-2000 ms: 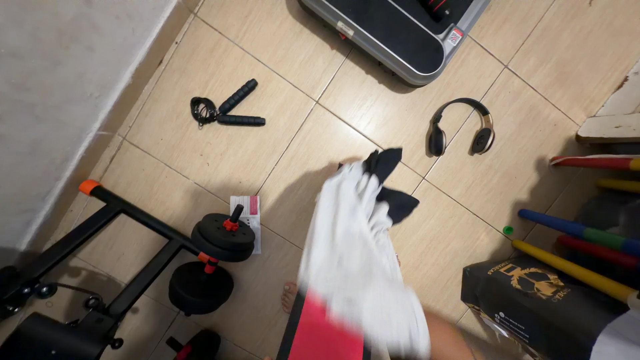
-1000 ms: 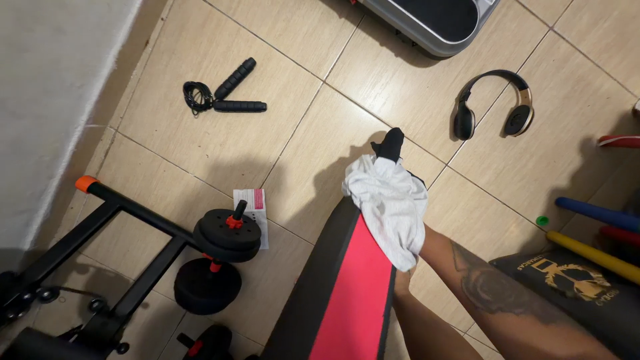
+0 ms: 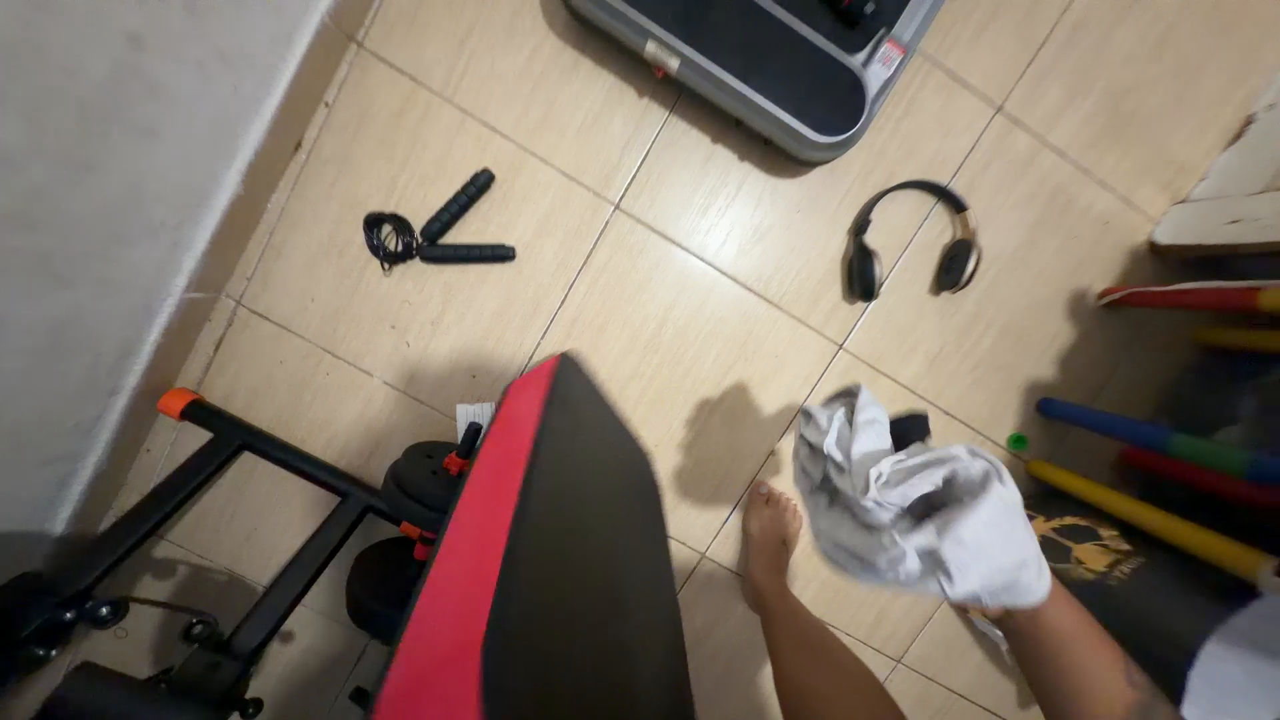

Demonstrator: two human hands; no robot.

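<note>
My right hand (image 3: 990,609) comes in from the lower right, mostly hidden by a crumpled white cloth (image 3: 920,510) that it holds above the floor. A small black piece of fabric (image 3: 909,430) shows behind the cloth's upper edge; whether it is joined to the cloth I cannot tell. To the left of the cloth rises the padded board of an exercise bench (image 3: 590,540), black with a red stripe. No part of my left hand is visible. My bare foot (image 3: 772,525) is on the tiles between the board and the cloth.
A jump rope (image 3: 455,225), headphones (image 3: 912,230) and a grey-edged exercise platform (image 3: 760,90) lie ahead. At left are a black metal frame (image 3: 290,460) and dumbbell plates (image 3: 420,485). Coloured poles (image 3: 1150,430), a black box (image 3: 1090,590) and a green cap (image 3: 1017,441) are at right.
The cloth, earlier at the bench board's end, is now apart from it on the right. My left forearm has left the view. The board shows a different side, its red stripe now at left.
</note>
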